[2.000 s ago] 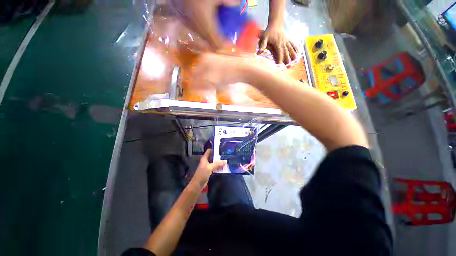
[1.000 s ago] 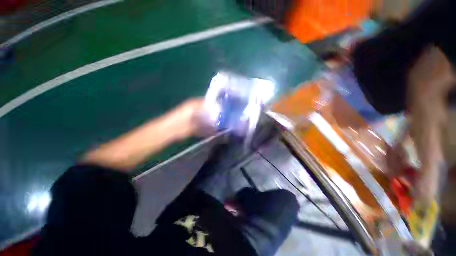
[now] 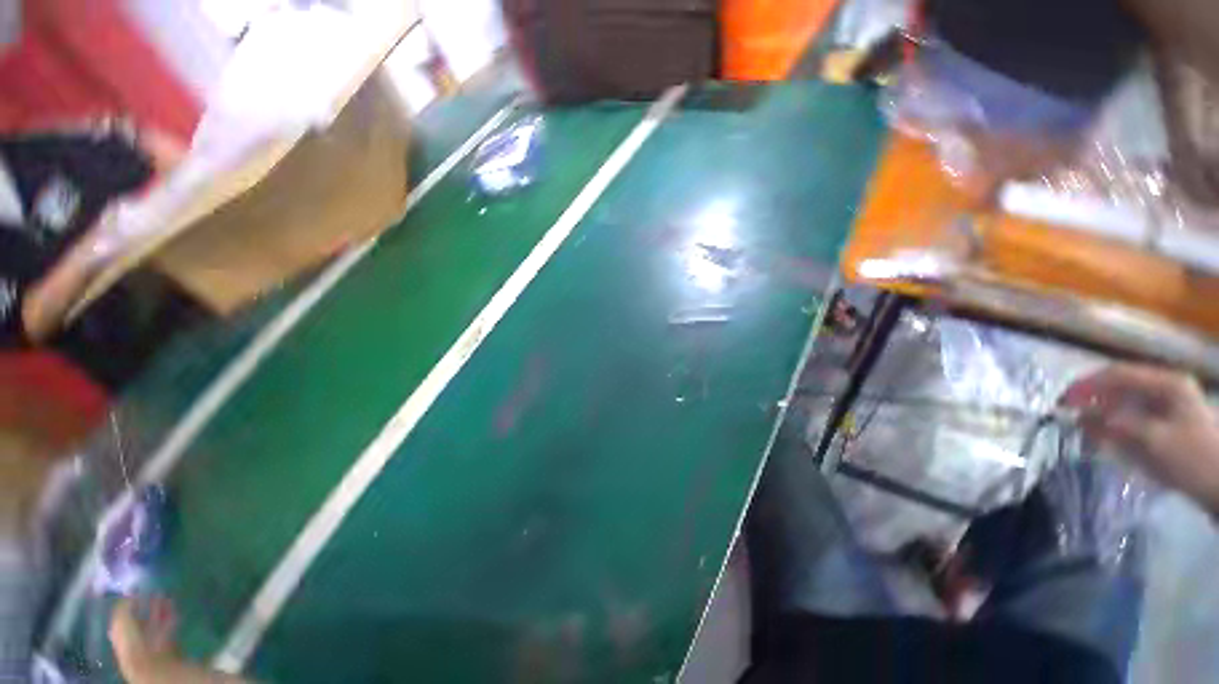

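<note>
A bagged product box [image 3: 131, 541], purplish and glossy, lies at the lower left over the green table [image 3: 575, 441]. My left hand [image 3: 145, 644] is cut off by the bottom edge, right beside the box's near end. Blur hides whether the fingers touch or hold it. My right hand [image 3: 1143, 417] is at the right edge, below the front of the orange sealer top [image 3: 909, 207], with fingers bent. Whether it holds anything is unclear. Another glossy bagged box [image 3: 508, 154] lies farther up the green table.
An open brown carton [image 3: 294, 207] stands at the table's upper left, with another person's arm [image 3: 94, 267] beside it. A dark brown block [image 3: 615, 47] and an orange block [image 3: 769, 38] are at the far end. Another person in dark clothing [image 3: 1029, 54] is beyond the sealer.
The view has swung left along the green table. My left hand, earlier at a box near the sealer's corner, is now at the far lower left. My right hand has come into view.
</note>
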